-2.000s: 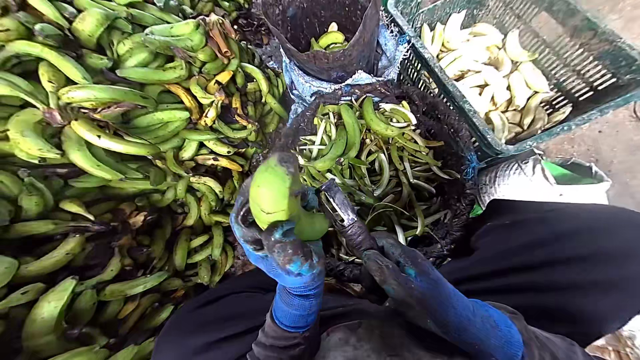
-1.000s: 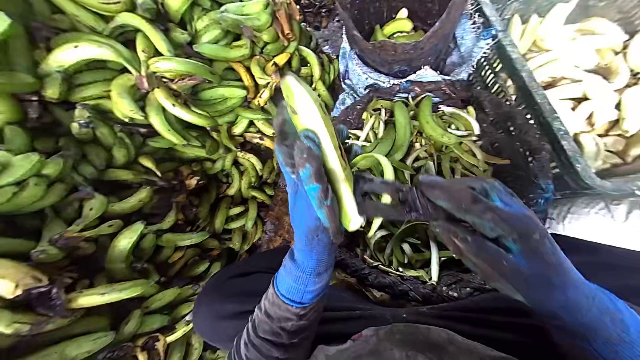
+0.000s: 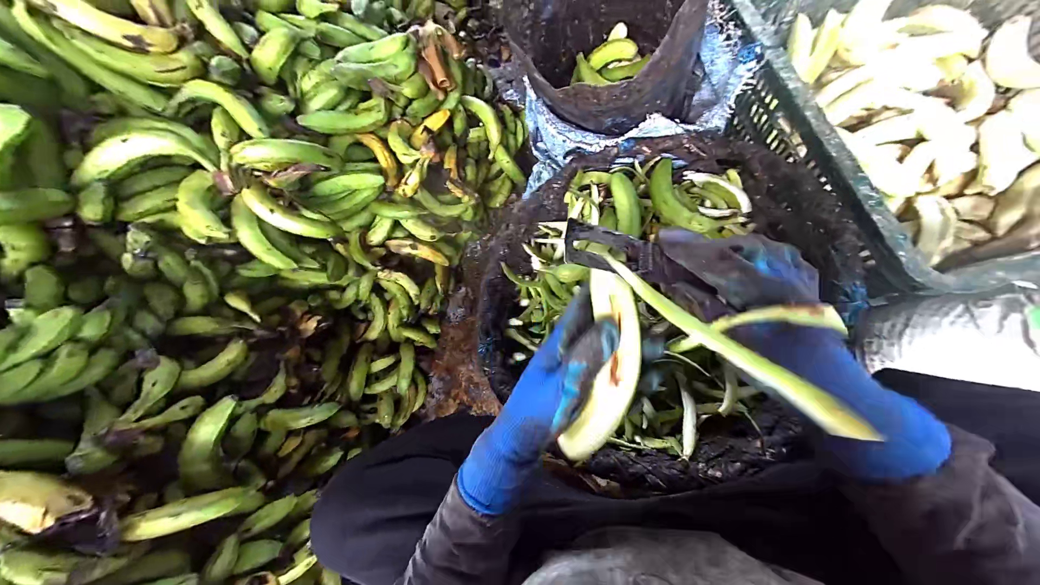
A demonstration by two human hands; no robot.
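Observation:
My left hand point(image 3: 561, 366), in a stained blue glove, is closed around a pale, mostly peeled plantain point(image 3: 616, 366) held over a dark basket point(image 3: 496, 301) of peels. My right hand point(image 3: 739, 284), gloved alike, grips a dark-handled peeling tool point(image 3: 597, 248) at the plantain's upper end. A long strip of green peel point(image 3: 731, 357) runs from the tool across the front of my right wrist, and another piece of peel point(image 3: 788, 317) lies over that glove. The fingertips of my right hand are partly hidden.
Unpeeled green plantains point(image 3: 284, 162) are heaped along the left. Behind the basket stands a dark container point(image 3: 617, 106) with a few green pieces. At the upper right, a green plastic crate point(image 3: 861, 179) holds peeled plantains point(image 3: 918, 106). My legs are folded below the basket.
The plantain in my left hand showed mostly green skin two seconds ago; now its visible side is pale. A long peel strip now hangs over my right forearm.

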